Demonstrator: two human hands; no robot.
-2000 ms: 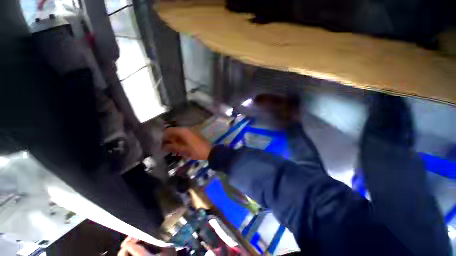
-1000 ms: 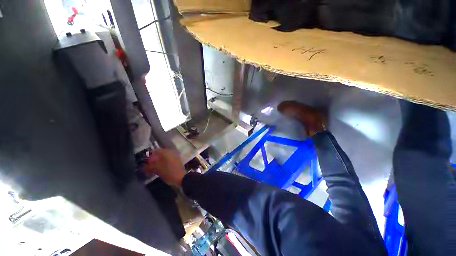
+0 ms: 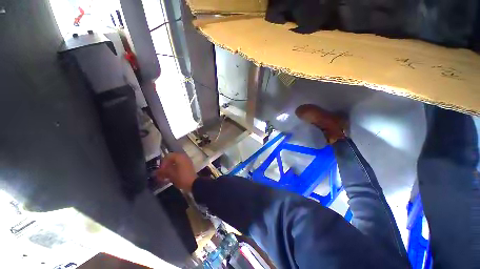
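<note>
My right hand (image 3: 178, 171) reaches in from the lower right in a dark sleeve, at a dark, cluttered area below the machine table. Its fingers are curled and slightly blurred beside small metal parts (image 3: 151, 164). Whether they hold anything cannot be seen. A long black part (image 3: 122, 137) hangs beside the hand. My left hand is out of the picture.
A cardboard box flap (image 3: 337, 58) with handwriting and black fabric (image 3: 384, 20) fill the top right. A blue metal frame (image 3: 300, 168) stands near a brown shoe (image 3: 322, 120). A bright white table surface (image 3: 47, 231) lies lower left.
The view has shifted and steadied. The fingertips of another hand, at the bottom left two seconds ago, are gone. My right hand moved slightly left and down early on, then stayed nearly in place.
</note>
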